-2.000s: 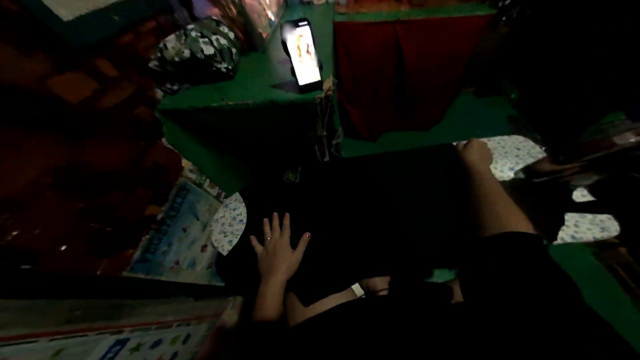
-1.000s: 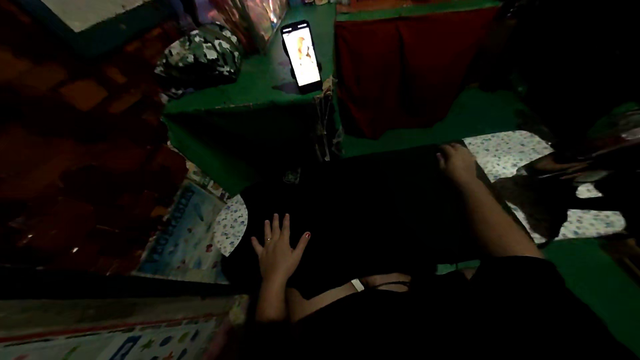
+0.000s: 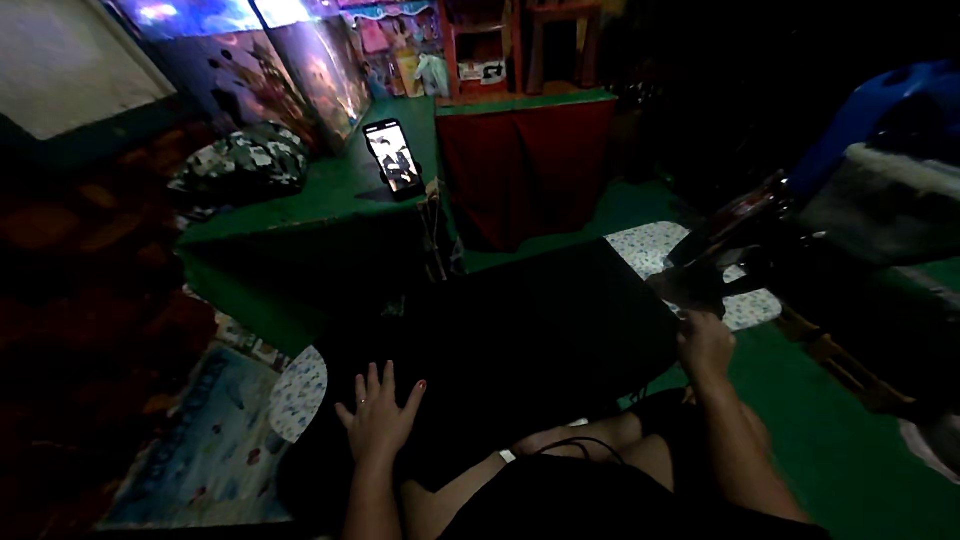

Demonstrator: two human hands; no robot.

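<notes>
Black cloth (image 3: 517,330) lies spread over an ironing board with a patterned white cover (image 3: 649,244), which shows at both ends. My left hand (image 3: 381,420) rests flat on the cloth near its left end, fingers spread, a ring on one finger. At the cloth's near right corner, my right hand (image 3: 705,345) has its fingers closed on the edge. Just beyond that hand, on the board's right end, stands a dark object, probably a clothes iron (image 3: 697,277), too dark to make out fully.
A lit smartphone (image 3: 394,159) stands on a green-covered table (image 3: 330,202) beyond the board, beside a camouflage-patterned cloth item (image 3: 251,161). Behind hangs a red curtain (image 3: 525,172). A blue plastic chair (image 3: 862,120) is at the right. A printed mat (image 3: 217,442) lies at the lower left.
My right hand has moved from the cloth's far right part to its near right corner. My left hand stays spread on the cloth. The view has tilted up somewhat.
</notes>
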